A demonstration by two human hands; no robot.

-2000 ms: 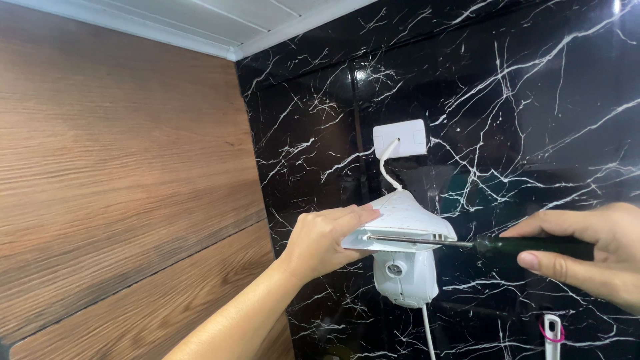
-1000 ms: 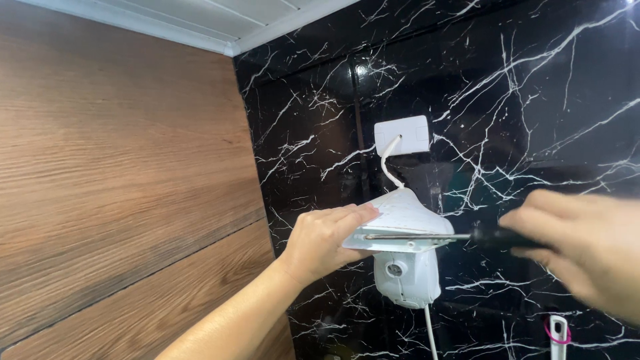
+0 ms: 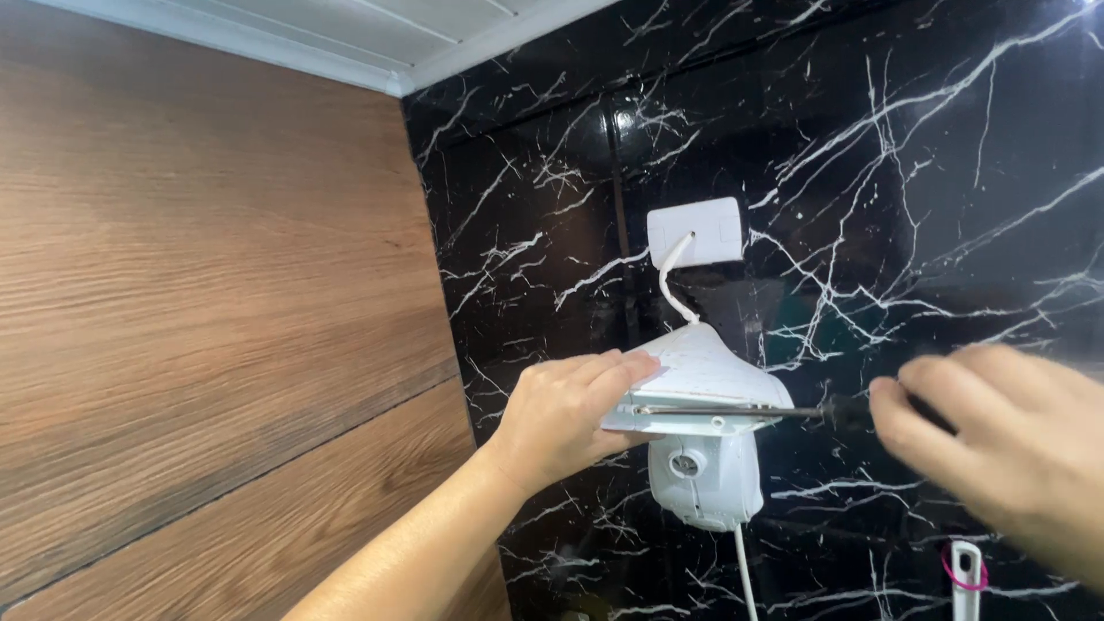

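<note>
My left hand (image 3: 573, 410) grips the left side of a white plastic wall-mounted housing (image 3: 711, 366). My right hand (image 3: 992, 431), slightly blurred, is closed around the dark handle of a screwdriver (image 3: 776, 412). Its long metal shaft lies level across the open front slot of the housing, the tip at the slot's left end. Below hangs a rounded white lower part (image 3: 707, 483) with a round fitting on its front. A white cable (image 3: 671, 289) runs from the housing's top up to a white wall plate (image 3: 695, 233). A thin white cord (image 3: 745, 573) hangs beneath.
Black wall panels with white marble veining (image 3: 862, 216) stand behind the housing. A wood-grain wall (image 3: 216, 259) is at the left, under a white panelled ceiling (image 3: 345, 30). At the lower right is a white handle (image 3: 966, 578) with a pink loop around it.
My right hand has changed its posture on the screwdriver handle, its fingers now curled over it from above. My left hand stays on the housing, and the shaft remains across the slot.
</note>
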